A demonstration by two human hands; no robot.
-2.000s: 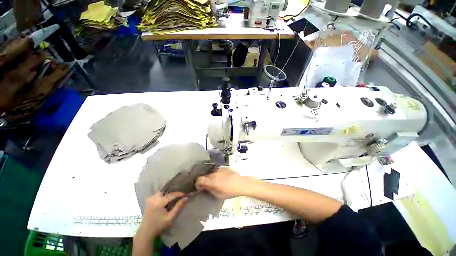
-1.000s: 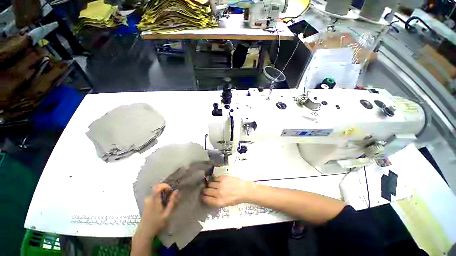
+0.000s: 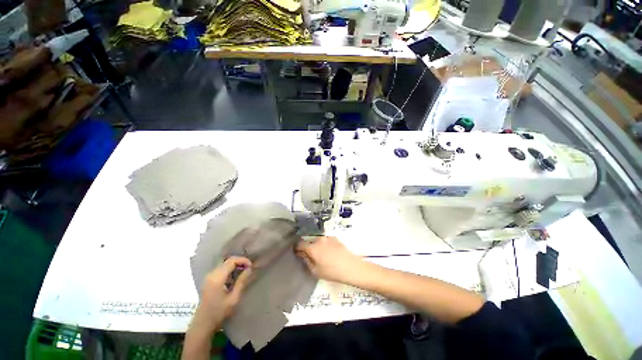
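Note:
A large grey-taupe cut piece (image 3: 236,218) lies flat on the white table, left of and in front of the needle area. A darker brown-grey folded piece (image 3: 264,238) lies on it, slightly blurred, its right end near the presser foot (image 3: 318,221). My left hand (image 3: 225,285) pinches the dark piece's left front edge between thumb and fingers. My right hand (image 3: 325,259) holds its right edge just in front of the needle area; its fingertips are partly hidden. The white sewing machine (image 3: 429,176) stands at the right.
A thick stack of grey cut pieces (image 3: 184,181) lies at the table's left back. Small black pieces (image 3: 547,266) lie at the right. A printed ruler (image 3: 151,308) runs along the front edge. A green crate (image 3: 55,343) is below left. Yellow-edged piles (image 3: 257,24) lie on a table behind.
The dark piece has shifted and spread flatter between my hands. My right hand has moved slightly up and right, towards the needle area. My left hand has barely moved.

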